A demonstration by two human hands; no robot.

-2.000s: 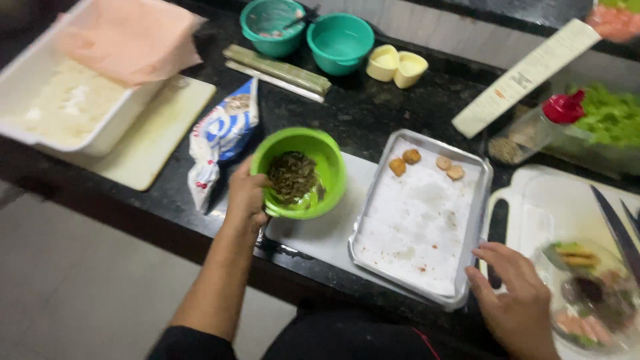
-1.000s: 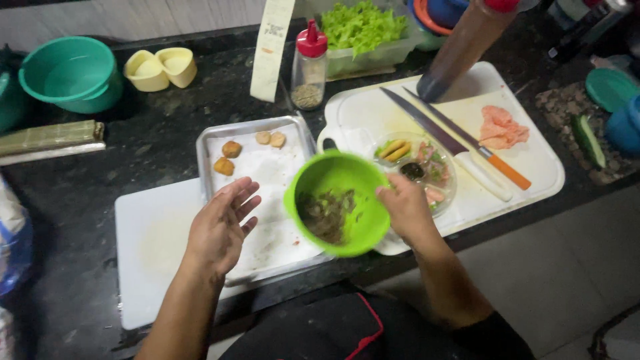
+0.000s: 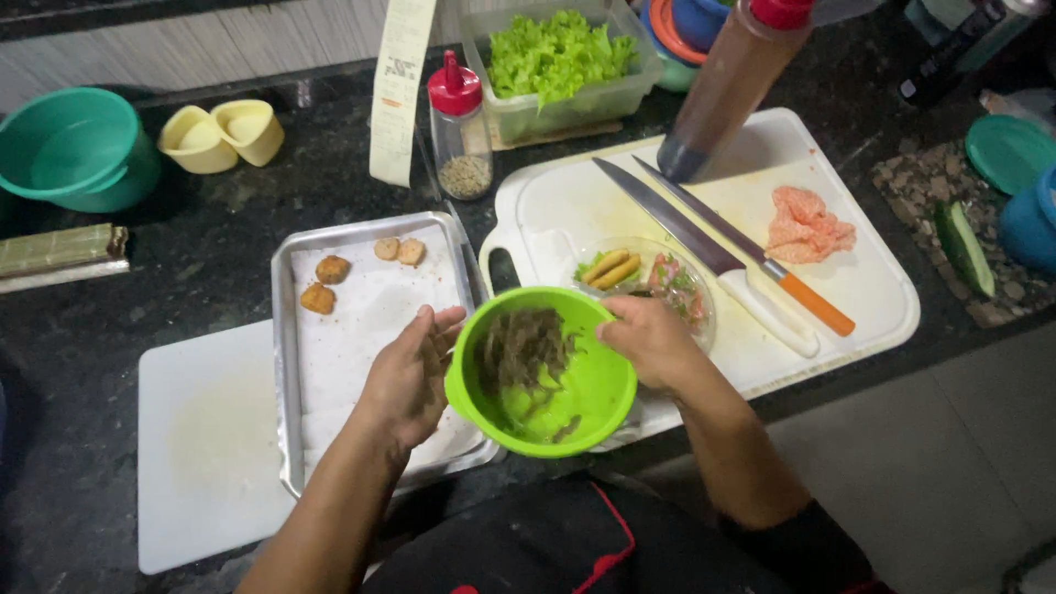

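My right hand (image 3: 652,342) grips the rim of a lime-green plastic bowl (image 3: 610,396), which is tilted and holds dark brown shredded food (image 3: 524,346). Beside the bowl's left wall is my left hand (image 3: 408,379), palm toward it and fingers apart; whether it touches is unclear. Below and left of the bowl lies a metal tray (image 3: 285,371) lined with white paper, with several small browned pieces (image 3: 332,269) at its far end. Partly behind my right hand, a clear round container (image 3: 705,305) with portions of food rests on a white cutting board (image 3: 553,202).
A white-handled knife (image 3: 676,227) and an orange-handled knife (image 3: 813,304) lie on the board near a squeeze bottle (image 3: 726,91) and a crumpled pink piece (image 3: 808,227). Behind stand a shaker (image 3: 460,132), a lettuce box (image 3: 561,115), yellow moulds (image 3: 198,144) and a teal bowl (image 3: 74,153).
The green bowl was in my left hand over the counter left of the tray; my right hand now holds it, right of the tray. The view has swung right.
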